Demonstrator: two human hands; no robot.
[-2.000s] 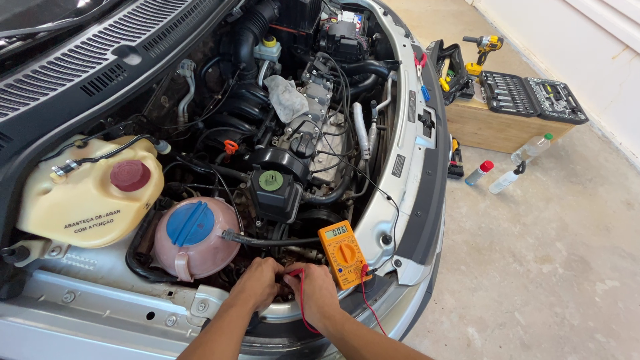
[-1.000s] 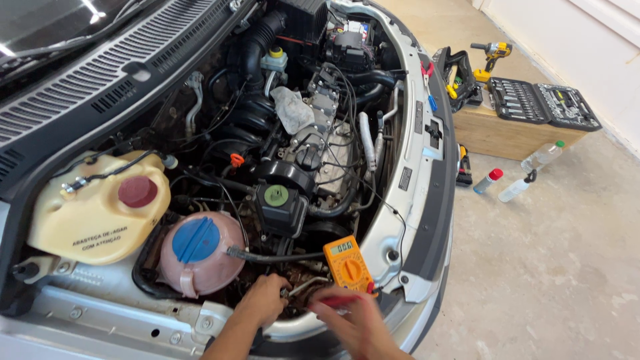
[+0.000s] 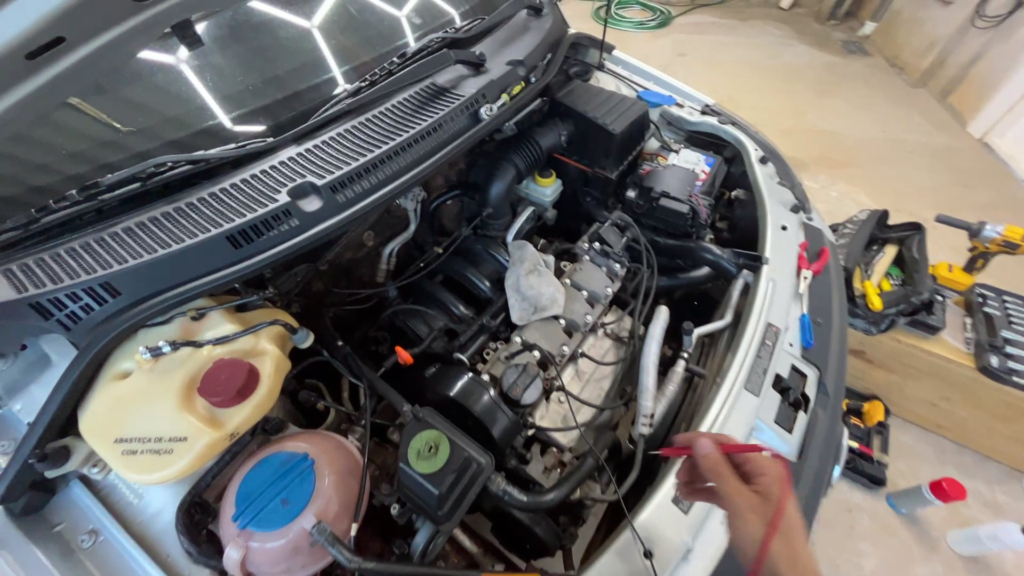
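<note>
My right hand [image 3: 740,488] is raised over the car's front edge at the lower right and holds a red multimeter probe [image 3: 716,451] between thumb and fingers, its tip pointing left. The probe's red lead runs down past the wrist. My left hand is out of view. Left of the probe lies the open engine bay, with the engine's oil filler cap [image 3: 522,384], a grey cloth [image 3: 534,282] on the engine, a power steering fluid reservoir [image 3: 442,464] with a green cap, and a pink coolant reservoir [image 3: 340,472] with a blue cap. A thin black cable [image 3: 588,440] crosses the engine's front.
Pliers [image 3: 808,264] with red handles and a blue-handled tool [image 3: 806,330] lie on the front panel. A tool bag [image 3: 884,268], a cordless impact driver [image 3: 980,248] and a socket set [image 3: 996,336] rest at right on a wooden box [image 3: 936,400]. A red-capped can [image 3: 928,494] stands on the floor.
My right hand has risen away from the lower front of the bay with the red probe. My left hand has gone out of view. The view has shifted towards the far side of the car.
</note>
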